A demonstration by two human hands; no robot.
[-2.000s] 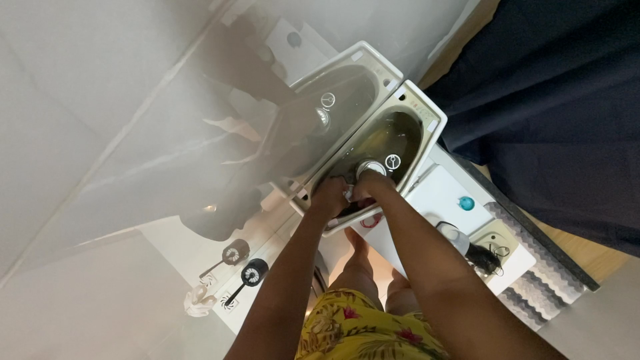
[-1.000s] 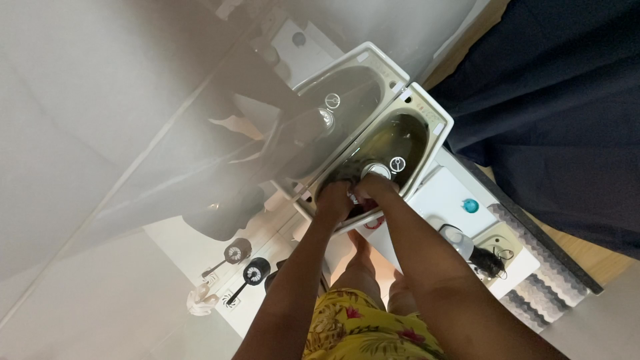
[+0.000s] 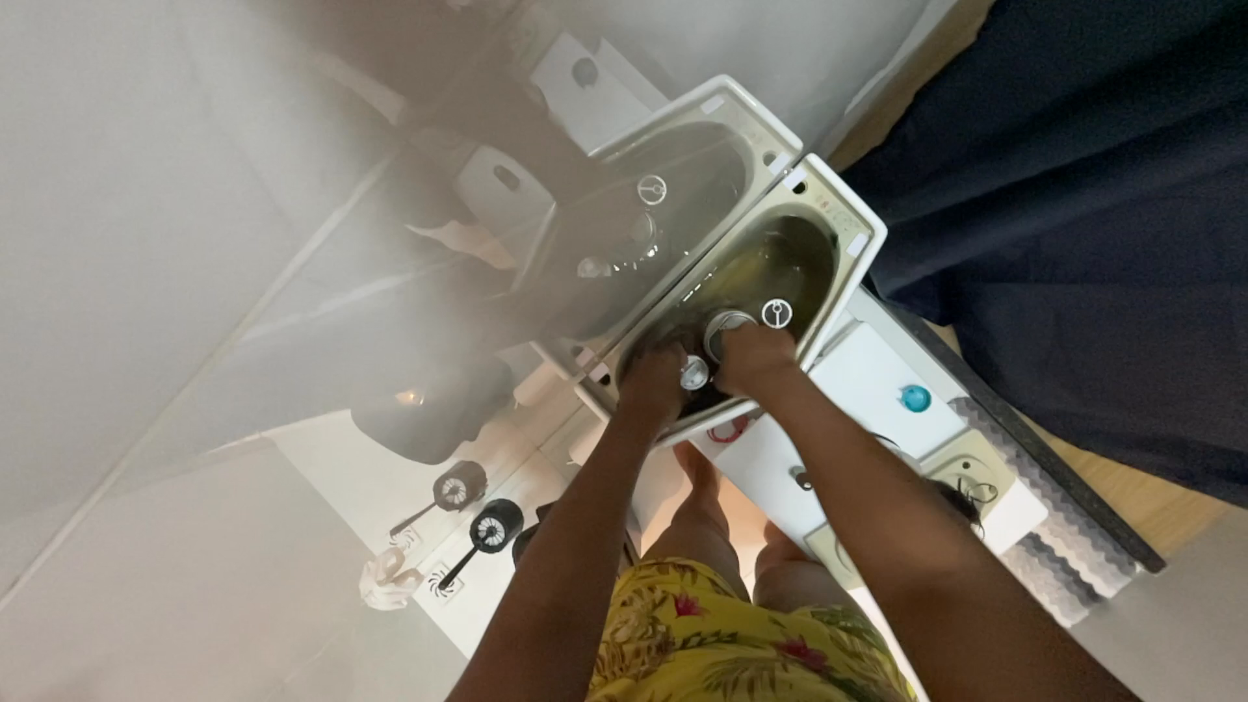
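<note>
A white-rimmed basin holds dark greenish water, with both my hands low inside it. My left hand is at the lower left of the water, its fingers hard to see. Between the hands is a small round shiny object; which hand holds it, I cannot tell. My right hand lies against a round metal-rimmed container, with its fingers partly hidden. A white ring-shaped piece with a bar across it sits just beyond the right hand.
A glossy wall mirrors the basin on the left. Right of the basin are a white surface with a teal round object, a beige tray and a dark curtain. Black round brush-like items lie lower left.
The small round shiny object now shows between my hands, where the earlier frames do not show it clearly. Both hands stay in the basin.
</note>
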